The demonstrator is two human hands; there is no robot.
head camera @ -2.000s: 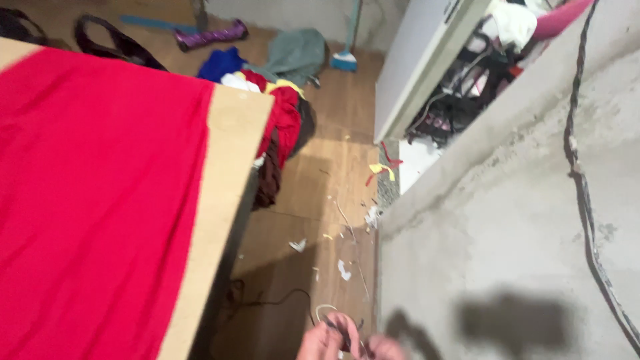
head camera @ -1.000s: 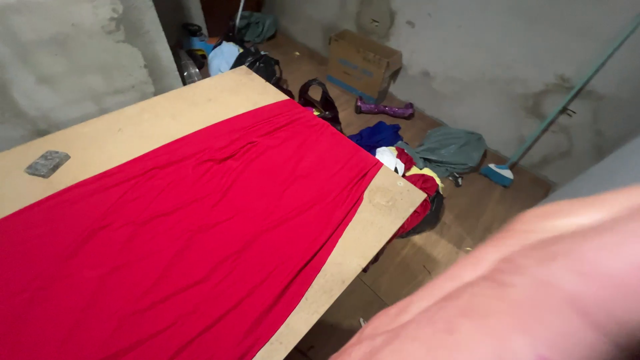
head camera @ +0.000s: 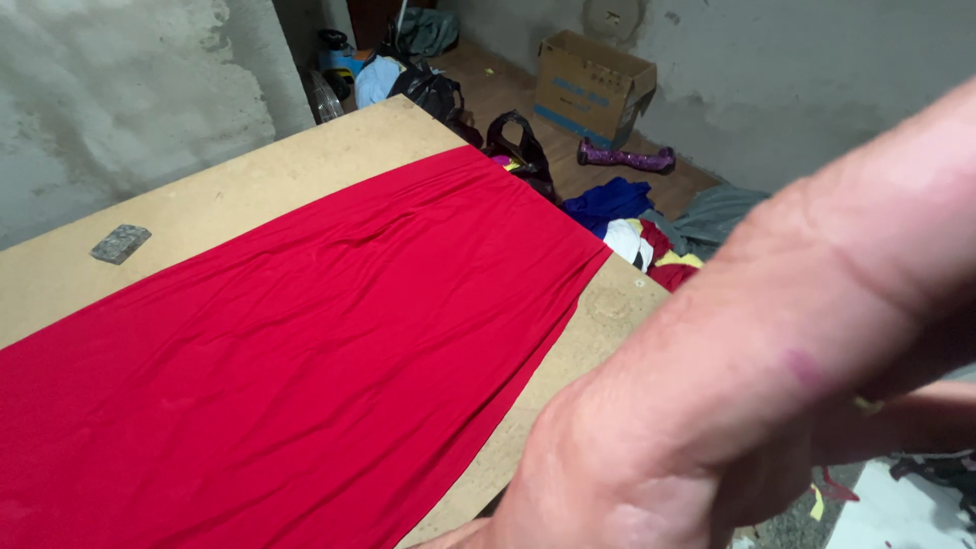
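Note:
Very close to the camera, what looks like my right hand [head camera: 625, 457] and its wrist cross the right side, the arm rising to the upper right corner. Its fingers are bent away or cut off by the bottom edge, so whatever it holds is hidden. Behind it at the right edge shows a strip of skin [head camera: 907, 423], perhaps my left hand or forearm; its fingers cannot be made out. Left of the near hand, a wrinkled red cloth [head camera: 320, 358] lies spread on a wooden board tabletop [head camera: 305, 164]. A small grey stone block [head camera: 120, 244] rests on the board's left part.
Beyond the table are black plastic bags [head camera: 431, 91], a cardboard box [head camera: 591, 91], a purple hoverboard [head camera: 625, 156] and a heap of clothes [head camera: 610, 206] on the floor. A bare plastered wall [head camera: 114, 99] stands at the left. Scraps [head camera: 817, 503] lie at the lower right.
The view has swung left towards the table. Two seconds ago both hands were together low in the frame with a thin cord-like thing; now a hand and forearm fill the right side up close.

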